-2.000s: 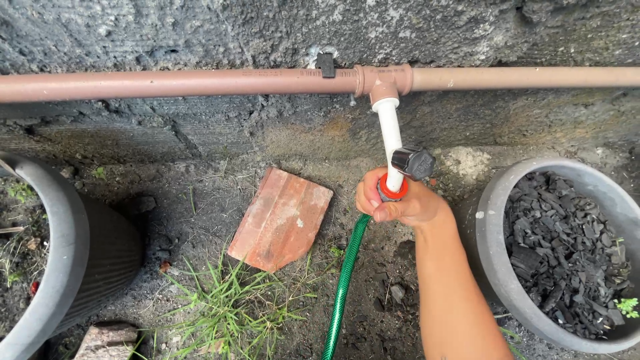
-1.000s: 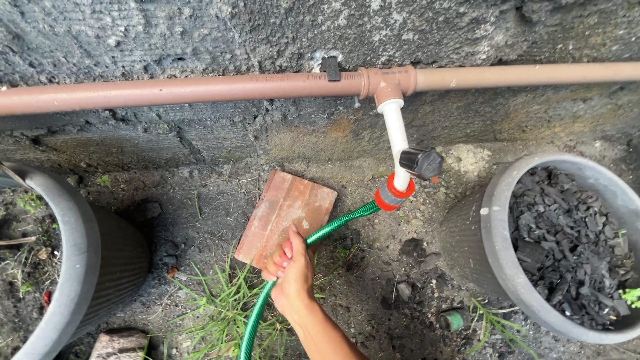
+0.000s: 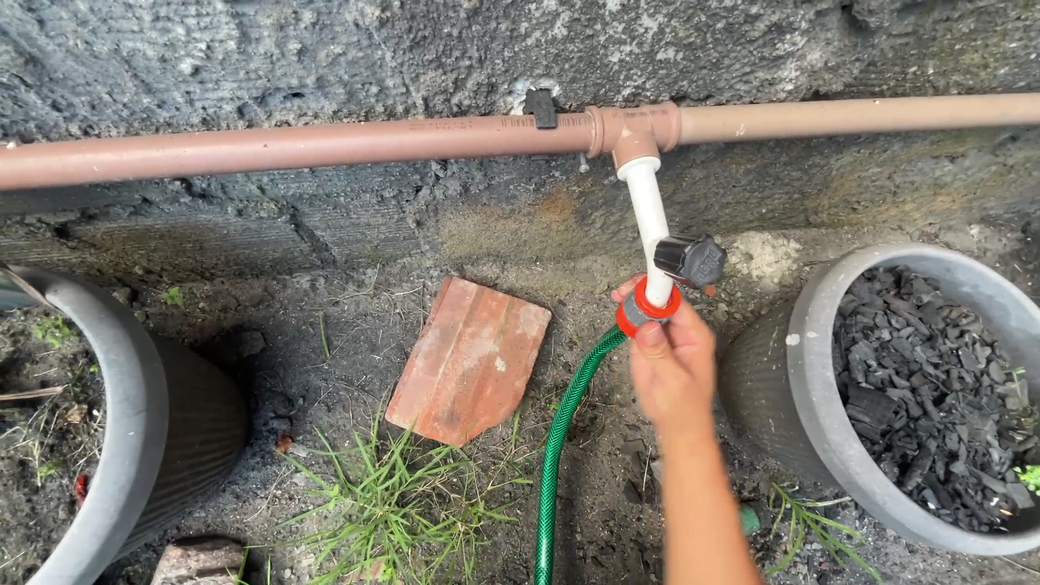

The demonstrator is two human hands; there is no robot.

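Observation:
My right hand (image 3: 674, 357) grips the red and grey hose connector (image 3: 647, 309), its thumb on the near side and a fingertip showing behind at the left. This connector sits around the lower end of the white tap (image 3: 647, 207), which hangs from a brown pipe tee (image 3: 635, 134). Just right of the connector is the tap's black knob (image 3: 691, 260), not held. A green braided hose (image 3: 559, 443) curves down from the connector to the bottom edge. My left hand is out of view.
The brown pipe (image 3: 366, 145) runs along a rough wall (image 3: 284, 65). On the soil lie a broken red clay piece (image 3: 470, 361) and grass (image 3: 398, 496). Grey plant pots stand left (image 3: 146, 406) and right (image 3: 812, 390), the right one holding charcoal pieces (image 3: 918, 390).
Two seconds ago my right hand was at the connector; one second ago it held the green hose over the clay piece. Now it is back at the connector, up and to the right.

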